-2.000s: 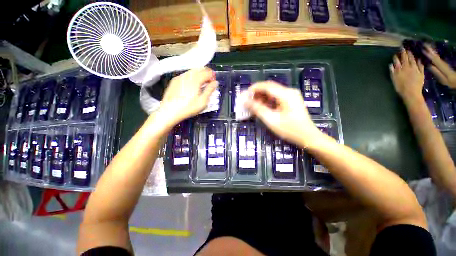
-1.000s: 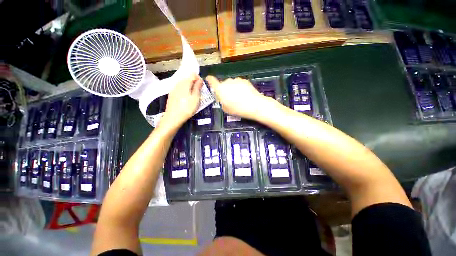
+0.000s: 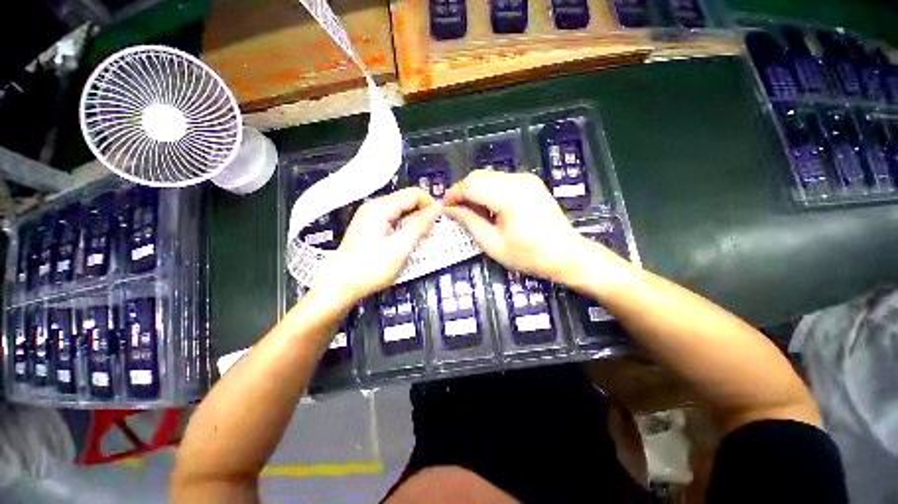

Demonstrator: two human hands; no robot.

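My left hand (image 3: pixel 379 241) pinches the printed label strip (image 3: pixel 441 246) over the middle of the clear blister tray (image 3: pixel 615 202). The strip's plain white length (image 3: pixel 372 157) curls up behind my left hand and rises past the far edge of the bench. My right hand (image 3: pixel 512 219) meets my left fingertips at the strip's upper edge; whether it pinches a label is too small to tell. Dark phone cases (image 3: pixel 565 167) with white patches lie in the tray pockets, several partly hidden under my hands and the strip.
A white round fan (image 3: pixel 164 122) stands at the far left. Another tray of dark cases (image 3: pixel 140 345) lies left, and one (image 3: pixel 812 157) lies far right. Cardboard or wooden boards (image 3: pixel 305 49) line the far side, with more cases (image 3: pixel 509 14) on them. Grey plastic or cloth (image 3: pixel 857 345) shows right.
Both hands have come together at the strip over the tray's middle, and the strip has shifted with them. The view has shifted. The other person's hands at the right are gone from view.
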